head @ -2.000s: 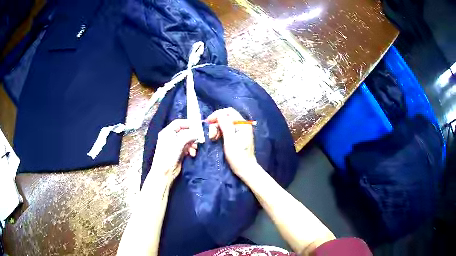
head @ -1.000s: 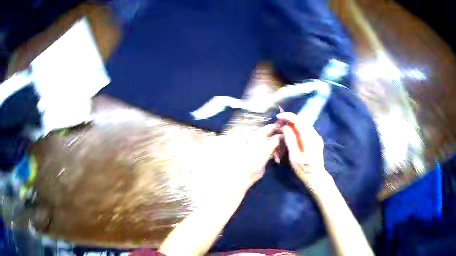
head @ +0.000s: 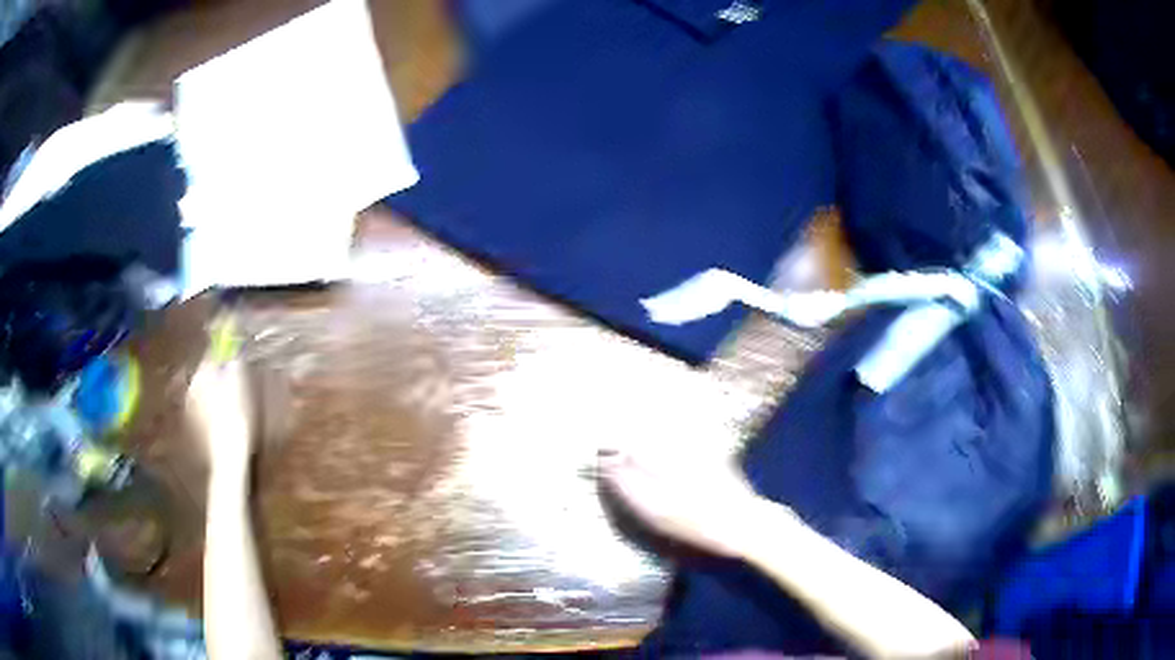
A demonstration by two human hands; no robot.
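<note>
A navy garment bundle (head: 954, 438) lies at the right, pinched by a knotted whitish tie strip (head: 805, 304) whose loose end reaches left. My left hand (head: 224, 402) is at the table's left side, its fingertips at a small yellow item (head: 224, 338); blur hides whether it grips it. My right hand (head: 677, 496) is over the table just left of the bundle, off the strip. It is blurred and I cannot tell whether it holds anything; no orange-red item shows.
A flat navy garment (head: 619, 168) lies at the back, beside white paper sheets (head: 284, 155). A blue and yellow ring (head: 107, 392) and cluttered small things are at the far left. A blue bin (head: 1095, 561) is at the lower right. The brown tabletop (head: 374, 451) has a curved front edge.
The view has swung left. Both hands have left the strip and bundle; my left hand has moved far left to the yellow item. The orange-red item seen in my right hand no longer shows.
</note>
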